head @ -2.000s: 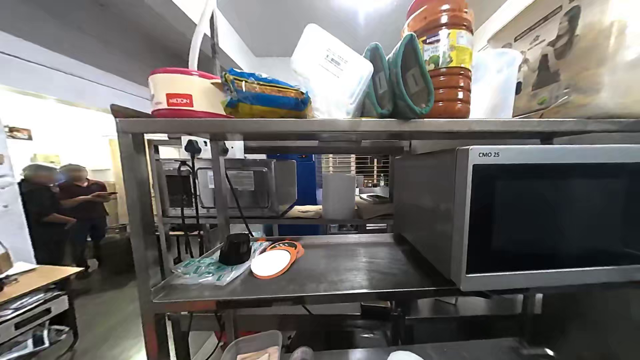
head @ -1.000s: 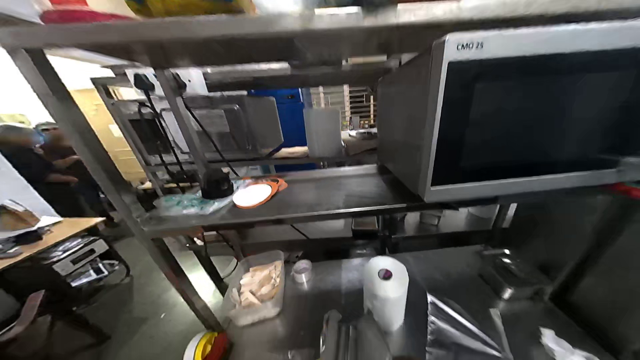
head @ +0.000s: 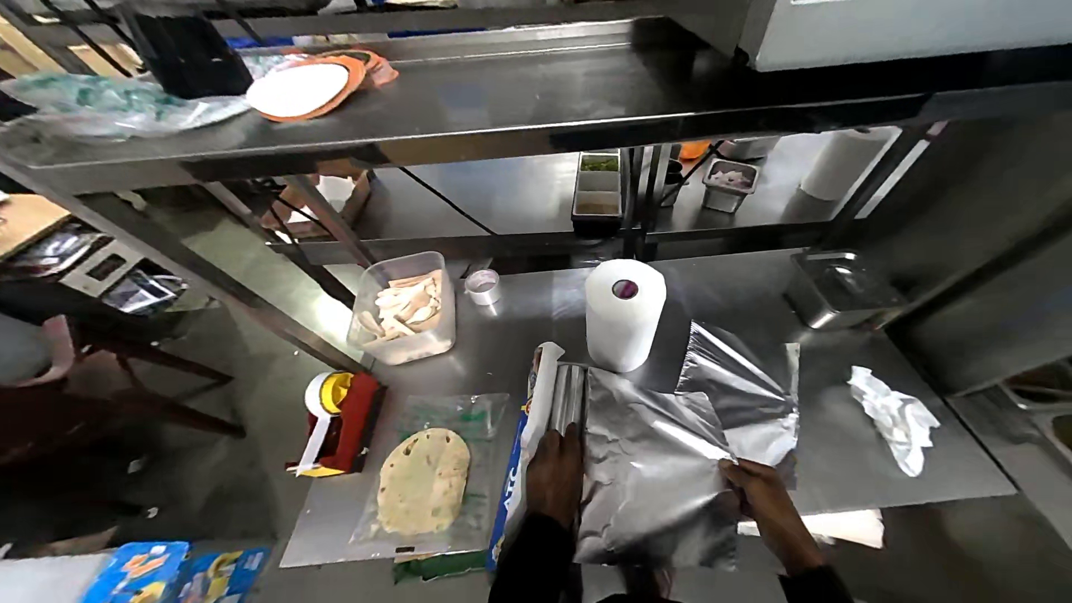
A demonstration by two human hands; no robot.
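My left hand [head: 554, 473] lies on the roll of aluminium foil [head: 569, 394] in its long open box [head: 521, 452], low in the middle. From the roll a foil sheet [head: 645, 469] runs out to the right, its far edge pinched in my right hand [head: 754, 486]. Another piece of foil [head: 741, 377] lies behind that sheet. Left of the box, a round flatbread [head: 425, 481] rests on a clear plastic bag [head: 486, 419]. A white paper roll [head: 625, 327] stands just beyond the foil.
A plastic tub of pale pieces [head: 406, 310], a clear tape roll [head: 482, 287] and a red tape dispenser [head: 356, 423] stand at left. A steel container [head: 842, 289] and crumpled white paper [head: 896, 419] are at right. A steel shelf [head: 502, 109] crosses above the counter.
The view has tilted far down from the shelves to the counter. Both hands, not seen in the earlier frames, are now in view at the foil.
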